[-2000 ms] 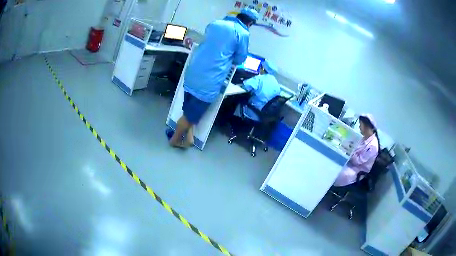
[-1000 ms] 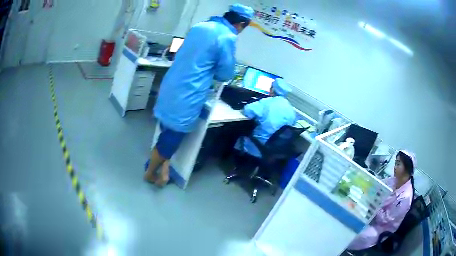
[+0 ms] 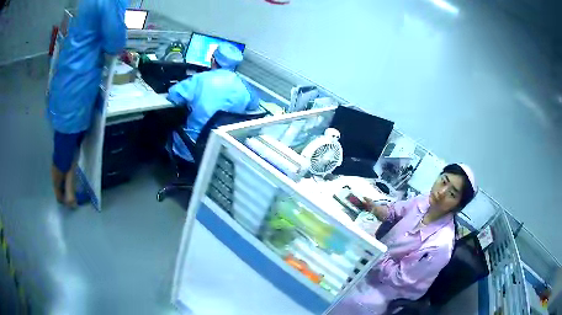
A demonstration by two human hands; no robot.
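Note:
Neither my left hand nor my right hand is in the picture. Nearest in front of me stands a partitioned office desk with a white and blue panel and a glazed upper part. On the desk are a white fan, a black monitor and papers. A person in a pink coat sits at it with the head turned towards me and one hand by a dark rectangular thing, perhaps a phone.
A person in a blue coat and cap sits at the desk beyond, facing a lit screen. Another person in blue stands at its left partition. Black chairs stand at both desks. Grey floor lies at the left.
The view has moved closer to the desks and turned right. The near desk and the person in pink appear larger and further left. That person's head is now turned towards me.

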